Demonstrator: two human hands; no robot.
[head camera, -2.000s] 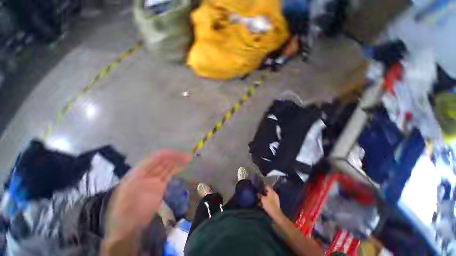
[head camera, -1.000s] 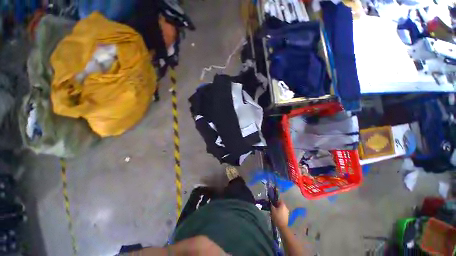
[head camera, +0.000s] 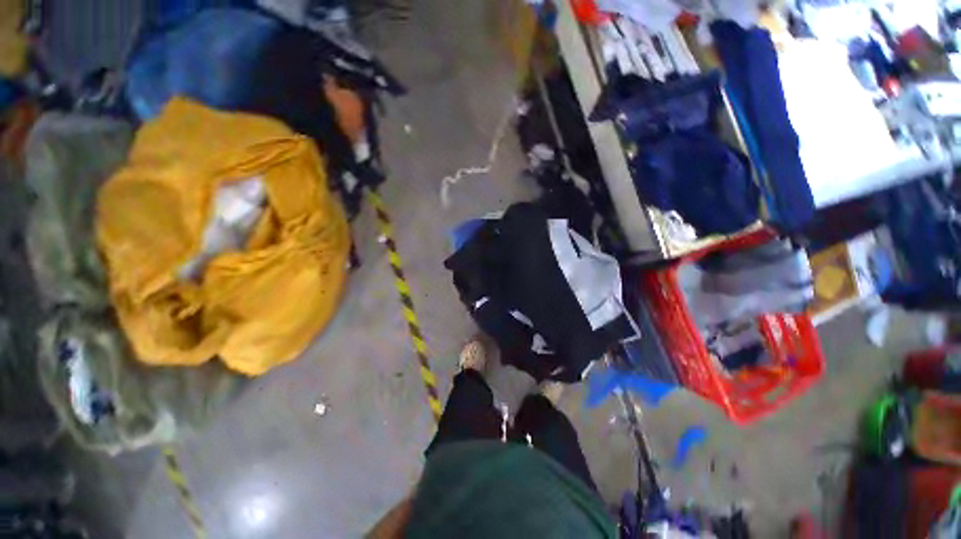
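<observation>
A bundle of black and white garment pieces (head camera: 537, 284) lies on the floor just in front of my feet. The red plastic basket (head camera: 796, 358) is to its right and holds grey and dark pieces. Neither of my hands is in the picture. Only a bit of my left forearm shows at the bottom edge, beside my green shirt.
A large yellow-orange cloth sack (head camera: 285, 237) stands at the left beside greenish sacks (head camera: 79, 226). Yellow-black floor tape (head camera: 406, 305) runs between sack and bundle. A white table (head camera: 843, 132) with navy cloth (head camera: 764, 116) is at upper right. A blue scrap (head camera: 632, 387) lies on the floor.
The view has swung from the sacks and floor towards the bundle and basket. The raised left hand and the lowered right hand seen earlier have gone out of the picture. Both feet now show by the bundle.
</observation>
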